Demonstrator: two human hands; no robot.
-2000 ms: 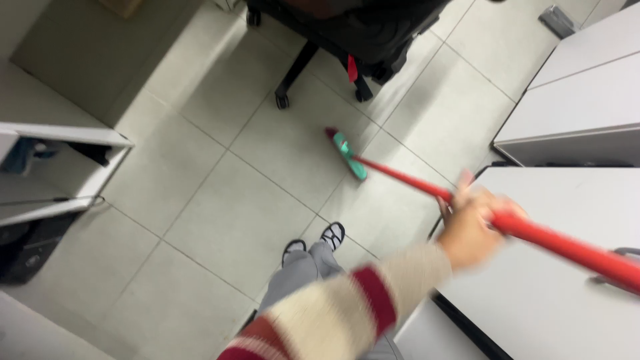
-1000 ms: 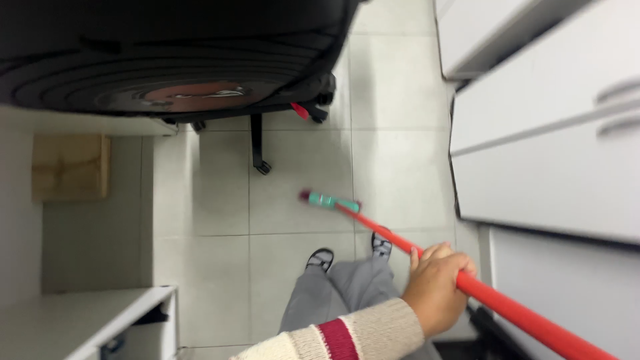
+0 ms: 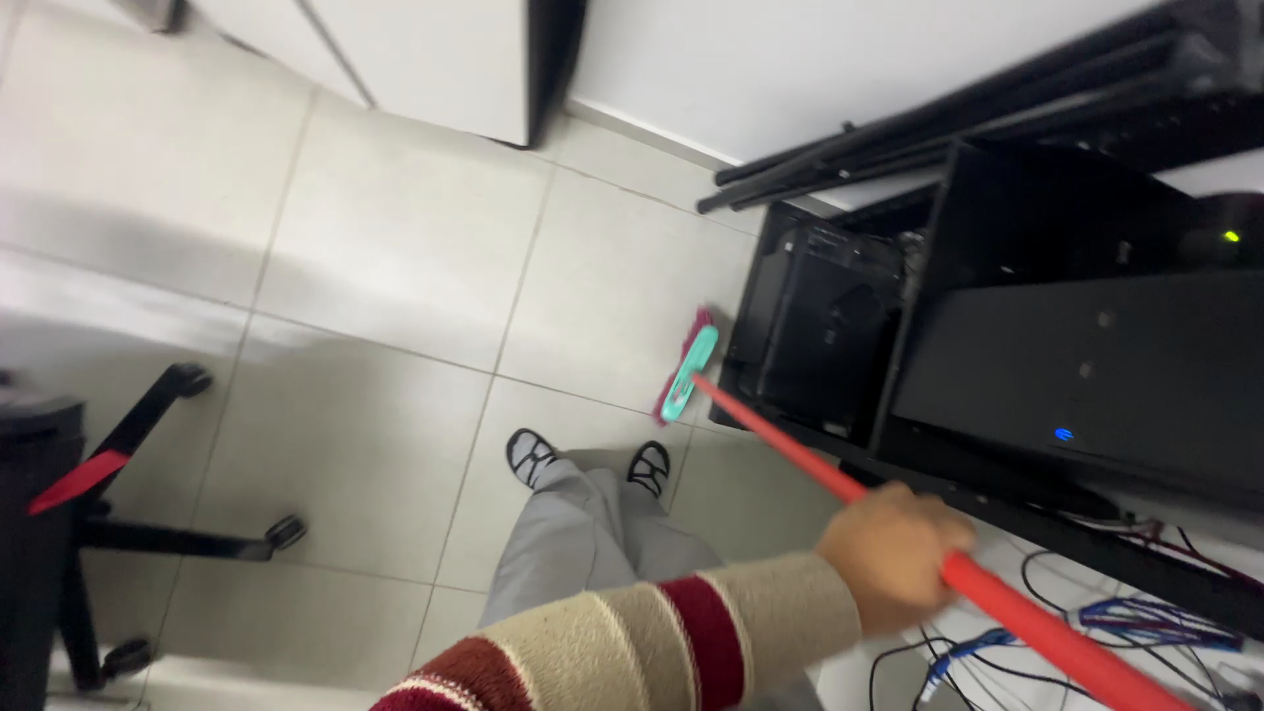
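Observation:
My left hand (image 3: 897,558), at the end of a striped knit sleeve, is closed around the red pole (image 3: 780,439) of a floor brush. The pole slants from the lower right corner to a turquoise brush head (image 3: 690,375) with dark pink bristles. The head rests on the tiles just left of a black equipment rack, beyond my sandalled feet. My right hand is out of view.
The black rack (image 3: 879,434) with black devices stands at the right, with loose cables (image 3: 1066,632) below it. Black poles (image 3: 849,168) lean above. A wheeled chair base (image 3: 178,538) is at the left, a white cabinet (image 3: 444,59) at the top.
The view has swung strongly, bringing in the rack and cables. The brush head now lies beside the rack; earlier it was near the chair. My left hand keeps its hold on the pole.

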